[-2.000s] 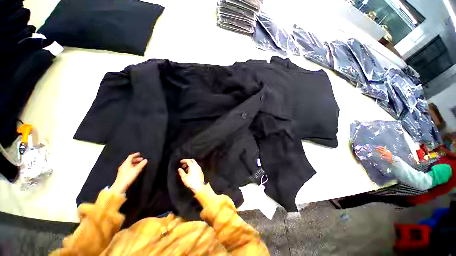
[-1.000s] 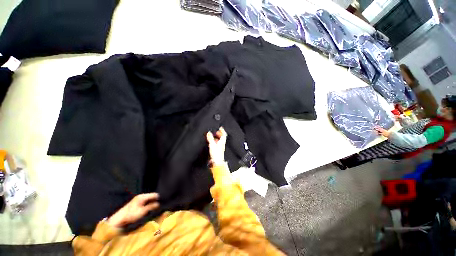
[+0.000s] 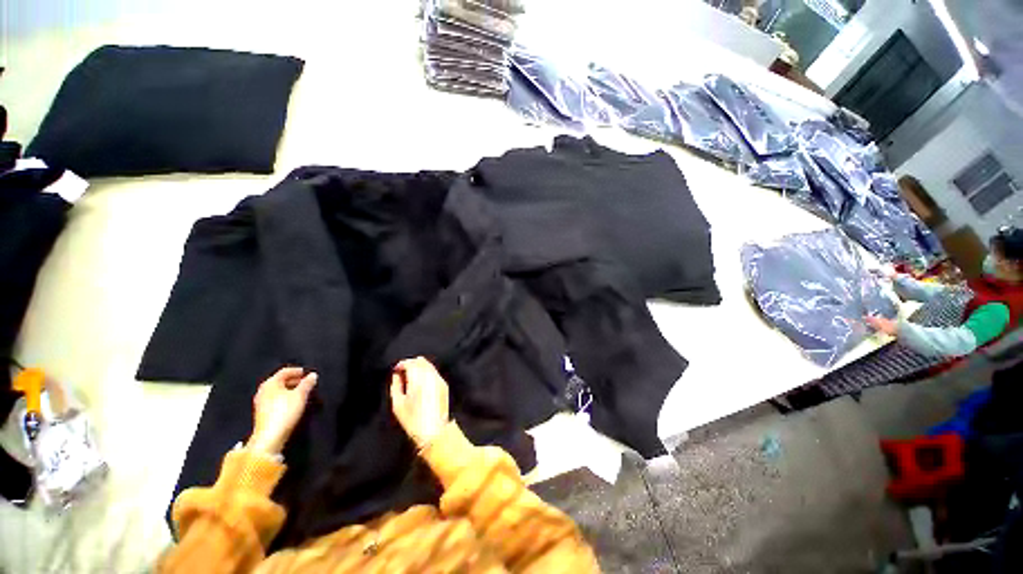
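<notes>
A black coat (image 3: 381,269) lies spread on the cream table in front of me, its sleeves and body folded over one another. My left hand (image 3: 283,406) is on the coat's left part, fingertips and thumb pinched together on the cloth. My right hand (image 3: 417,395) is a little to the right, its bent fingers pinched on the coat's front part. The cloth under the fingertips is hard to make out. A small tag on a string (image 3: 578,392) hangs at the coat's lower right. White paper (image 3: 574,441) shows under its near edge.
A folded black garment (image 3: 168,110) lies back left, with a dark pile (image 3: 25,241) at far left. An orange-handled tool (image 3: 31,387) and clear bag (image 3: 67,454) lie near left. Stacked garments (image 3: 469,45) and bagged garments (image 3: 718,118) line the back. A person (image 3: 954,331) handles a bagged garment (image 3: 813,294) at right.
My right hand has moved back from the button area towards me, and my left hand has moved forward on the coat. The front flap is now more folded over, its buttons less visible.
</notes>
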